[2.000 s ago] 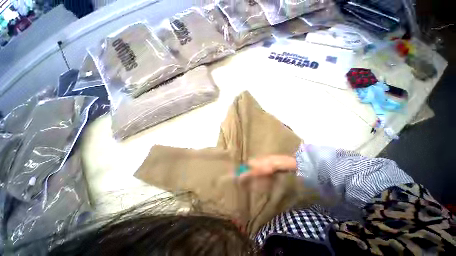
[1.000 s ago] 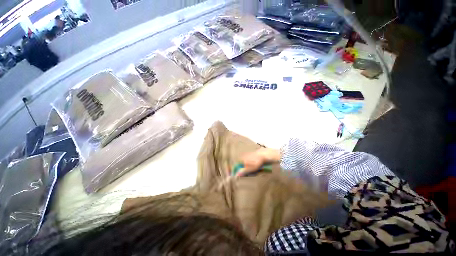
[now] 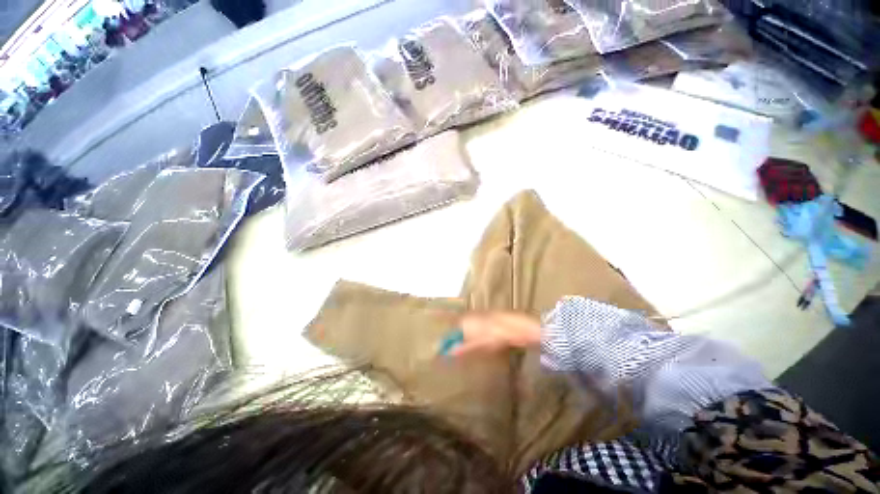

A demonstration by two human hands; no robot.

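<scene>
A tan-brown garment (image 3: 569, 260) lies spread on the cream-white table, with one folded part pointing away and a sleeve-like part (image 3: 371, 318) pointing left. My right hand (image 3: 494, 333), in a striped sleeve, is over the middle of the garment. It is blurred and closed around small snips with teal handles (image 3: 451, 343); the blades cannot be made out. My left hand is not in view; dark hair covers the bottom edge of the picture, and a checked cuff shows at the bottom.
Bagged garments (image 3: 338, 116) stand in a row at the back, and more (image 3: 145, 260) lie at left. White printed polybags (image 3: 666, 130) lie at back right. A red-and-black checked lump (image 3: 786, 180), light-blue cloth (image 3: 820, 232) and small black rectangle (image 3: 857, 221) lie at right.
The view has shifted left and back since one second ago. My right hand with the teal snips now lies nearer the left sleeve-like part, which shows more fully.
</scene>
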